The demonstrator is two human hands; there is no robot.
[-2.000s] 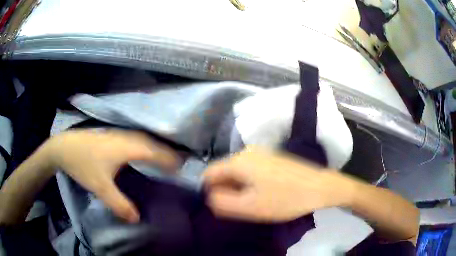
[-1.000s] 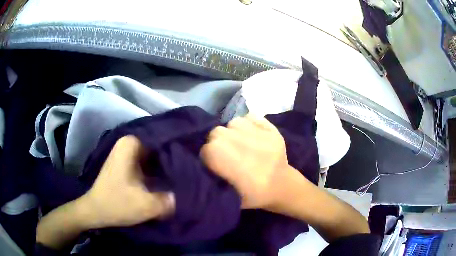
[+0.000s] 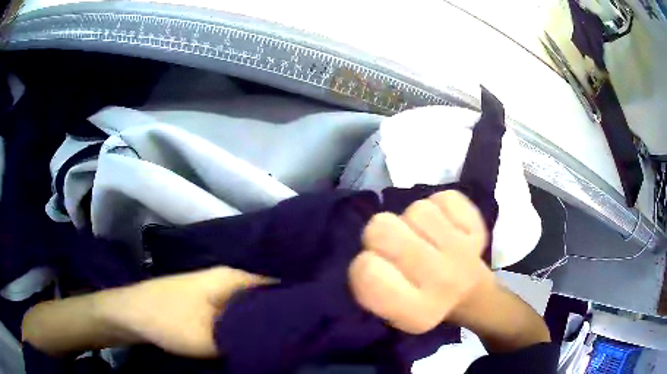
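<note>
The navy fabric panel (image 3: 300, 248) lies bunched over the lap, below the table edge. My left hand (image 3: 183, 307) is at its lower left, with the fingertips hidden under a fold of the navy cloth. My right hand (image 3: 420, 263) is closed in a fist on the navy cloth at centre right. A navy strip (image 3: 484, 146) sticks up beyond my right hand, over a white rounded piece (image 3: 428, 150). The light grey fabric panel (image 3: 241, 150) lies in folds behind and left of the navy cloth.
A table-edge ruler (image 3: 241, 51) runs along the curved front of the white table (image 3: 351, 22). Metal snips (image 3: 574, 77) and a dark flat strip (image 3: 620, 142) lie at the upper right. Loose thread (image 3: 567, 237) hangs at right. A blue basket (image 3: 613, 358) is at lower right.
The navy cloth has been turned and folded lower. My left hand has slid under a fold, and my right hand has moved right and closed into a fist. The view has shifted slightly.
</note>
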